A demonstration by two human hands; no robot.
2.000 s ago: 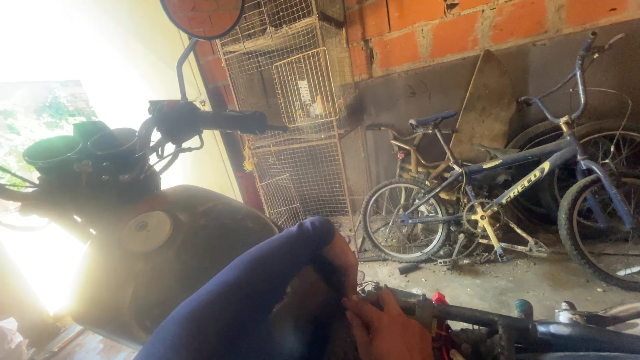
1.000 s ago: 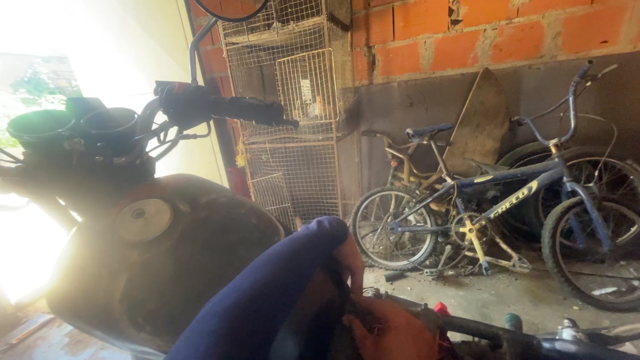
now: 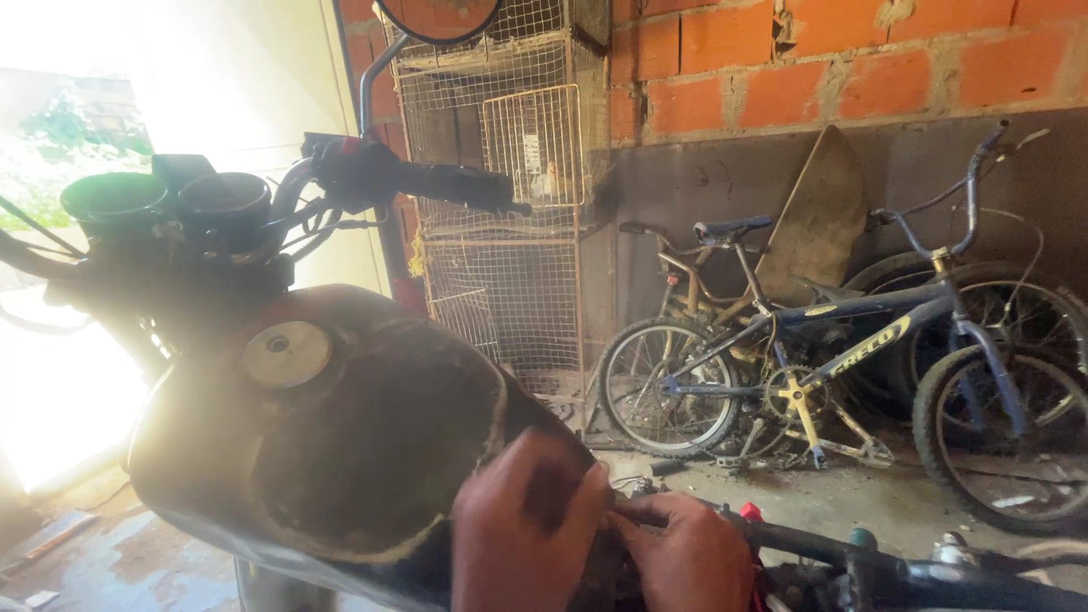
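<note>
My left hand (image 3: pixel 525 518) is at the rear right edge of a dark motorcycle fuel tank (image 3: pixel 374 425), its fingers curled. Beside it, my right hand (image 3: pixel 690 548) has thumb and fingertips pinched together near the tank's edge, over the motorcycle frame (image 3: pixel 799 540). The two hands' fingertips nearly meet; whatever lies between them is too small and blurred to name. A round filler cap (image 3: pixel 287 354) sits on the tank. A small red part (image 3: pixel 750 511) shows just behind my right hand.
The handlebar grip (image 3: pixel 450 185) and round mirror (image 3: pixel 438 13) rise ahead. A blue bicycle (image 3: pixel 858 319) leans among other wheels at right. Wire cages (image 3: pixel 501 280) stand against the brick wall (image 3: pixel 799 76). A bright doorway is at left.
My left hand and sleeved forearm, which crossed the tank's rear before, have drawn back; now the hand shows beside my right hand and the sleeve is out of view.
</note>
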